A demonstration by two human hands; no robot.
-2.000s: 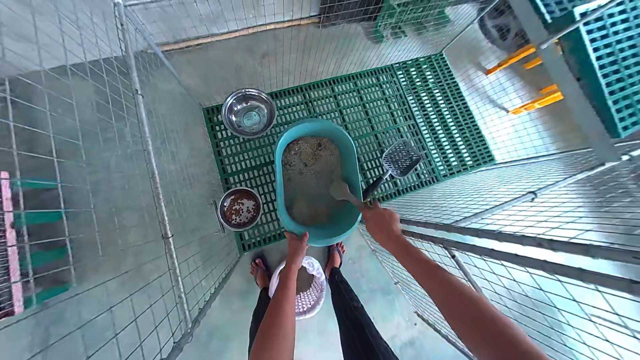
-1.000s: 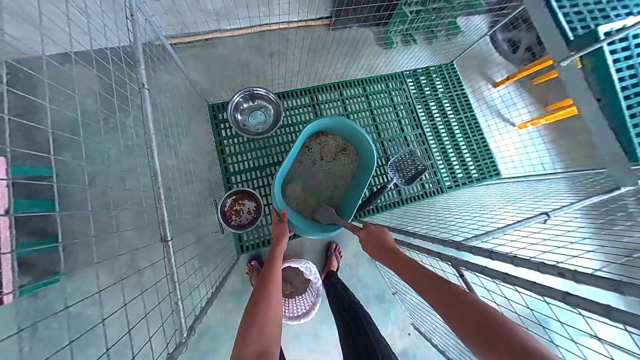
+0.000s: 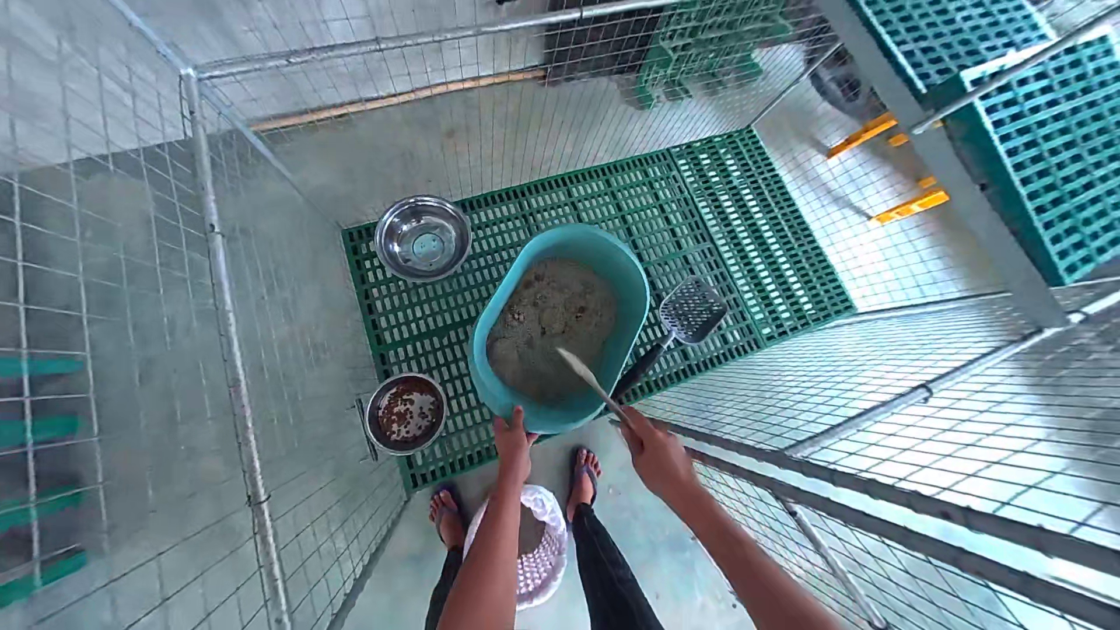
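A teal plastic tub [image 3: 626, 262] with grey-brown granular litter [image 3: 551, 324] in it rests on green slatted floor panels [image 3: 604, 197]. My left hand [image 3: 514, 444] grips the tub's near rim. In my right hand [image 3: 654, 451], at the tub's near right edge, is the handle of a light-coloured spatula or scoop [image 3: 584, 369]; its head is seen edge-on over the litter. A slotted metal scoop [image 3: 691, 311] with a black handle lies right of the tub. Between my feet stands a lined white basket [image 3: 544, 560] with grey material inside, partly hidden by my left forearm.
A steel bowl [image 3: 423, 238] sits at the panels' back left corner. Nearer, a second bowl [image 3: 406, 414] with brown pellets is held by a bracket at the wire wall. Wire mesh panels enclose the space. Teal slatted crates [image 3: 1050, 157] stand at the upper right beyond the mesh.
The tub has turned a little, and the light-coloured tool has gone from lying in the litter to an edge-on tilt. The litter looks more evenly spread than two seconds ago.
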